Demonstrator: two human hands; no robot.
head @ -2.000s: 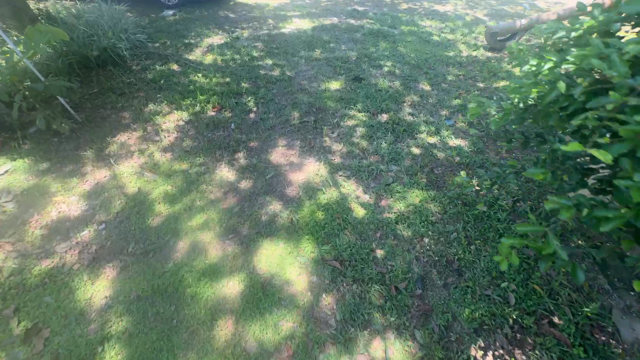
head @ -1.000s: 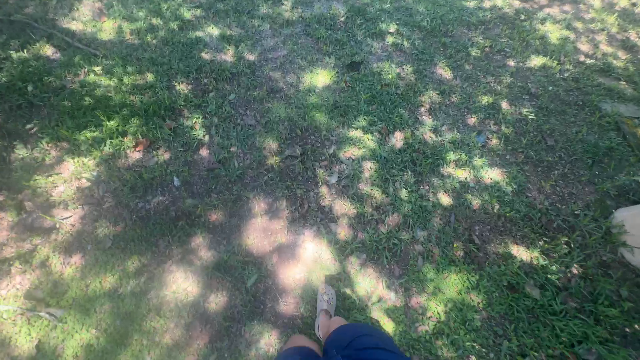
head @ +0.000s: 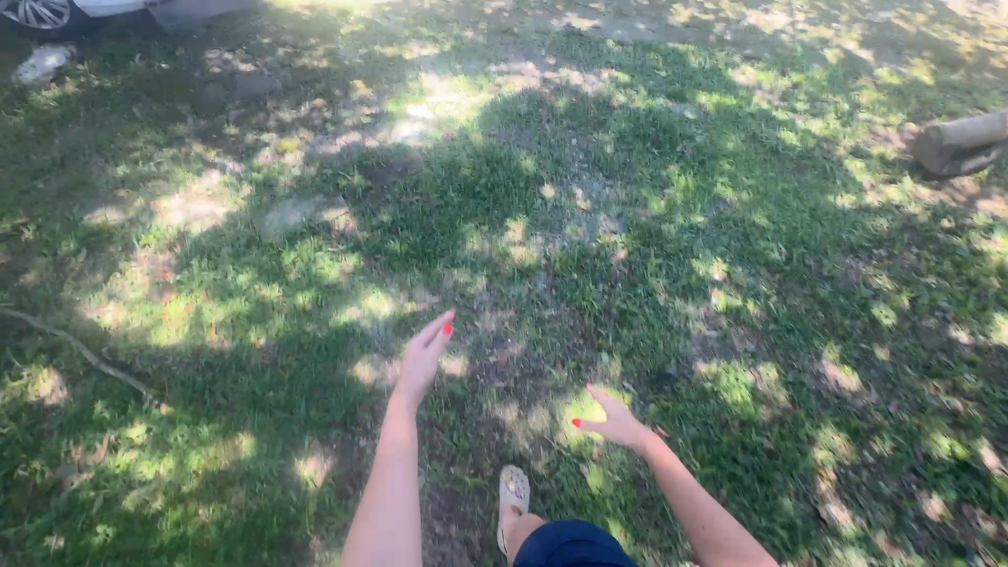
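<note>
Both of my hands are raised over shaded grass, with red nails and nothing in them. My left hand [head: 422,354] is left of the middle, its fingers pointing up and to the right. Lower and to the right is my right hand [head: 614,421], thumb and a finger spread apart. Beneath them, one foot in a light perforated clog [head: 513,492] shows on the ground beside the hem of dark blue shorts [head: 573,545]. The other foot is hidden.
A cut log [head: 957,146] lies on the grass at the right edge. A thin fallen branch [head: 83,350] is at the left. At the top left are a car's wheel [head: 35,11] and a pale, flat object [head: 45,63].
Both hands and forearms have come into view. The view has moved forward over the grass, and the log and car wheel now show, with the leafy bush out of view.
</note>
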